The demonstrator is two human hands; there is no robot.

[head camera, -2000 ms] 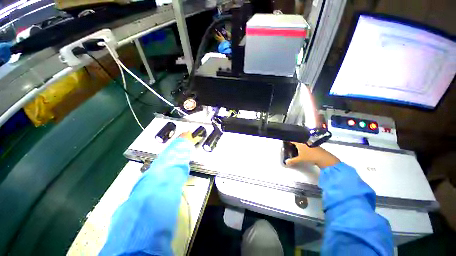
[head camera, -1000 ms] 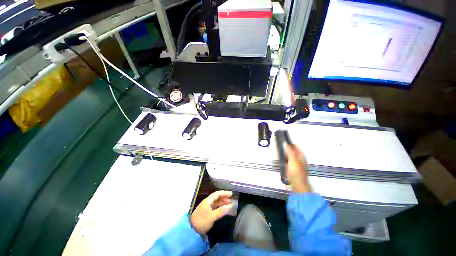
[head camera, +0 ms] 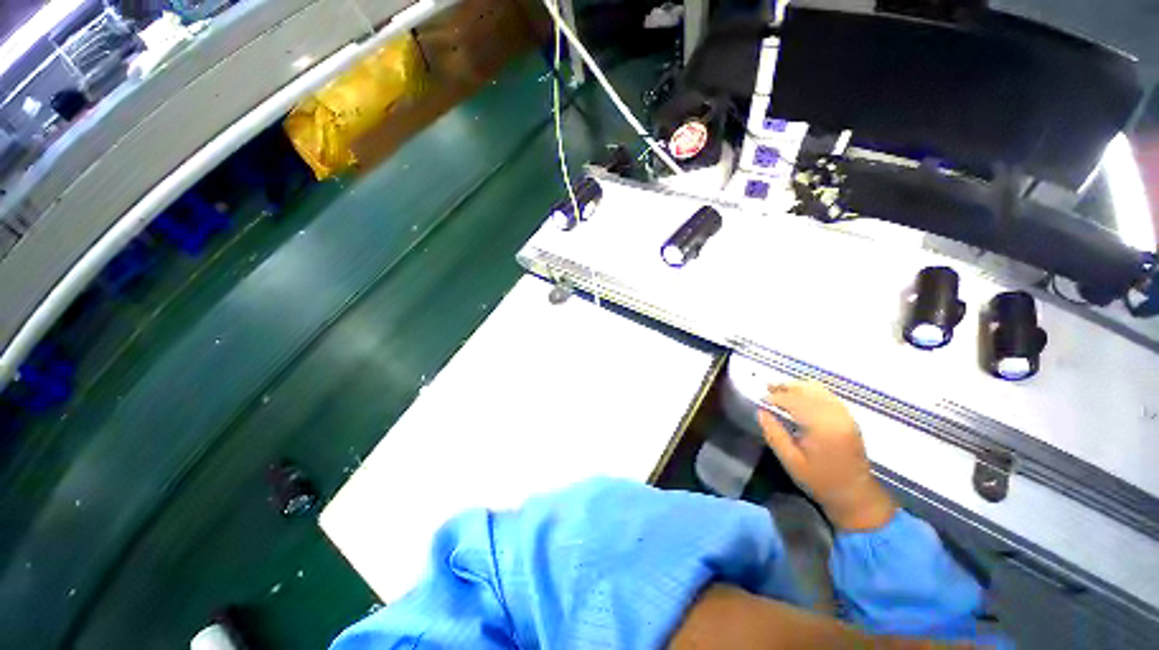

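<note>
Several black cylindrical housings lie on the white machine table (head camera: pixel 813 273): one at its far left end (head camera: pixel 577 203), one right of it (head camera: pixel 693 238), and two side by side farther right (head camera: pixel 933 307), (head camera: pixel 1013 335). My right hand (head camera: pixel 826 451) is over the table's front edge, fingers apart, with nothing visible in it. My left hand is not visible. A blue sleeve (head camera: pixel 585 559) crosses the bottom centre, with bare skin below it at the picture's edge.
The cream-white board (head camera: pixel 521 419) is left of my right hand. Metal clips sit on the machine edge (head camera: pixel 993 476). A white cord (head camera: pixel 610 83) runs down to the table's back. A black machine part (head camera: pixel 947 95) stands behind. A yellow bag (head camera: pixel 362 108) and dark objects (head camera: pixel 291 489) are on the green floor.
The view has turned left and down. The housing from my right hand now lies on the table beside another. My right hand has let go and moved left; my left hand has left view.
</note>
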